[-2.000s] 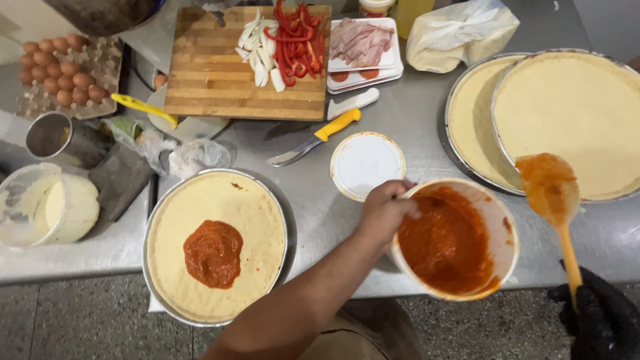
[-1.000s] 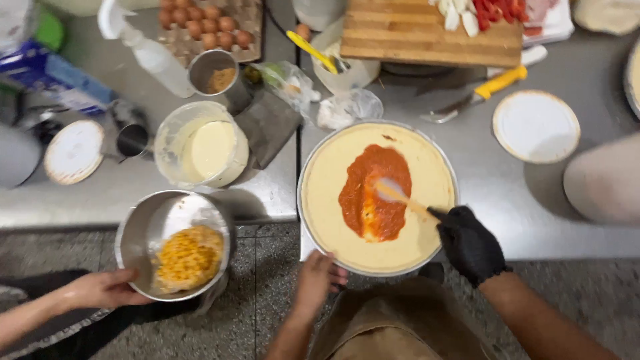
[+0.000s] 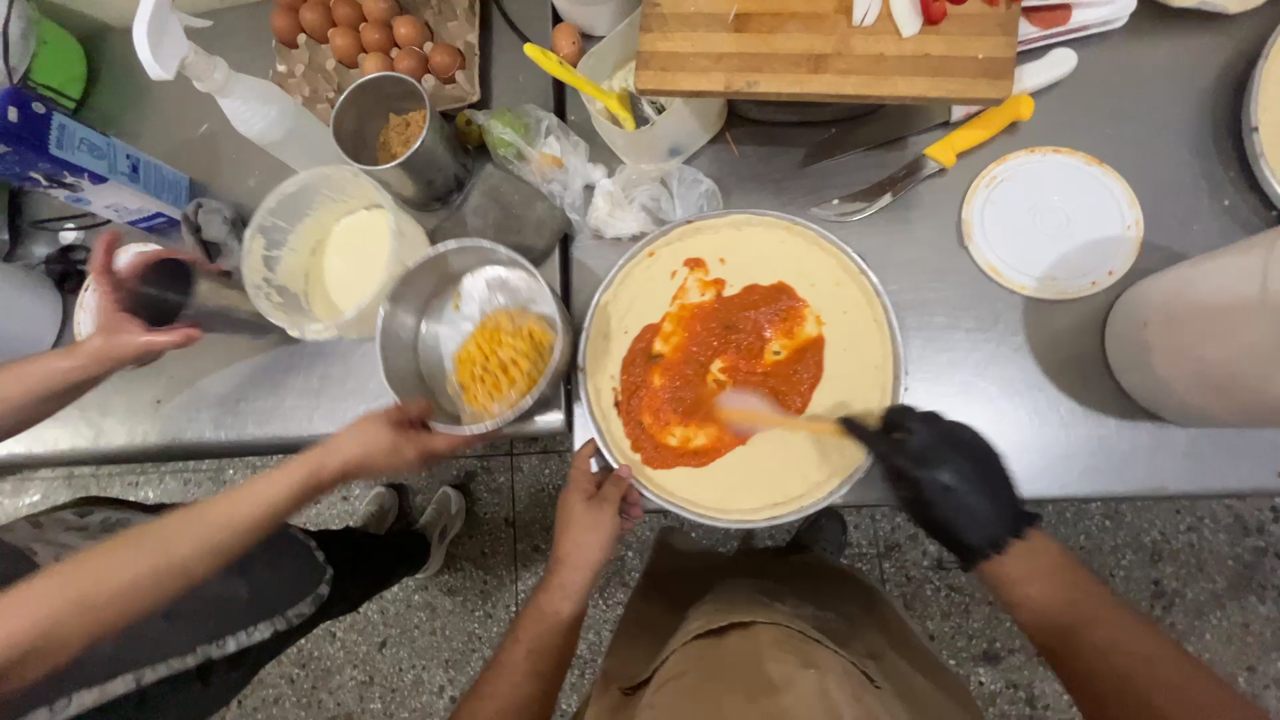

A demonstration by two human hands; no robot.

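A round metal pan (image 3: 893, 345) lined with pale dough (image 3: 770, 487) lies at the counter's front edge. Red sauce (image 3: 757, 330) covers the middle of the dough in an uneven patch. My left hand (image 3: 592, 495) grips the pan's lower left rim. In a black glove, my right hand (image 3: 945, 480) holds the handle of a wooden spoon (image 3: 790, 422), whose blurred head touches the sauce. A white lid (image 3: 1052, 222) with sauce on its edge lies to the right, and a large pale tub (image 3: 1200, 335) stands beyond it.
At left, a co-worker's hand holds a steel bowl (image 3: 400, 335) of yellow food beside the pan; their other hand (image 3: 130, 300) is near a dark-topped container. Behind are a batter tub (image 3: 355, 262), a steel cup (image 3: 350, 120), eggs (image 3: 345, 45), a yellow-handled knife (image 3: 978, 133) and a cutting board (image 3: 820, 50).
The view has swung left since the first frame. The sauce, a small central patch then, covers more dough. Since one second ago, the co-worker's bowl has moved to the counter edge beside the pan.
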